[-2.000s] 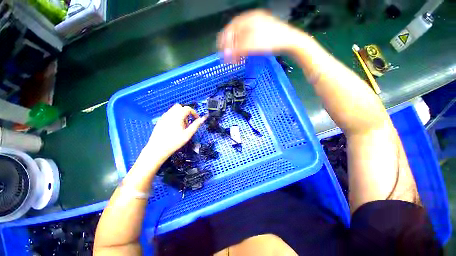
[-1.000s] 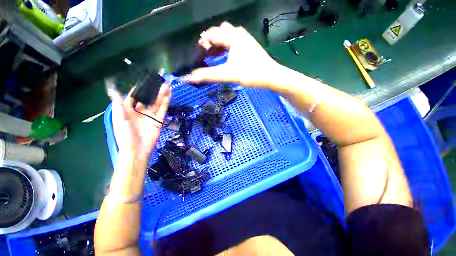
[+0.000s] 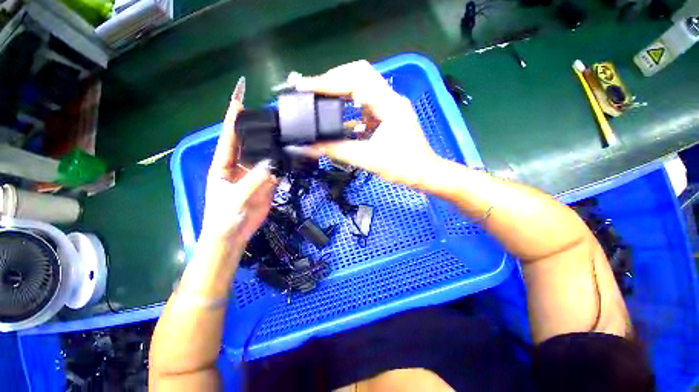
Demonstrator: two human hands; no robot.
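My left hand (image 3: 241, 184) holds a black power adapter (image 3: 257, 136) above the left part of the blue perforated basket (image 3: 375, 287). My right hand (image 3: 383, 126) holds another adapter (image 3: 310, 119), whose shiny grey face shows, slightly blurred. The two adapters are side by side, touching or nearly so. Below the hands, several black adapters with cords (image 3: 295, 268) lie heaped in the left and middle of the basket. One with a pale face (image 3: 362, 220) lies near the middle.
Solid blue bins with black adapters stand at lower left (image 3: 100, 360) and right (image 3: 651, 253). A white fan (image 3: 34, 272) and green object (image 3: 80, 166) are left. A yellow stick (image 3: 595, 103), a small yellow-dark item (image 3: 613, 88) and a bottle with a warning label (image 3: 668, 47) lie right.
My left hand first reached into the basket, then lifted an adapter. My right hand has come from the bench behind down to my left hand, now with an adapter. Both adapters are now together.
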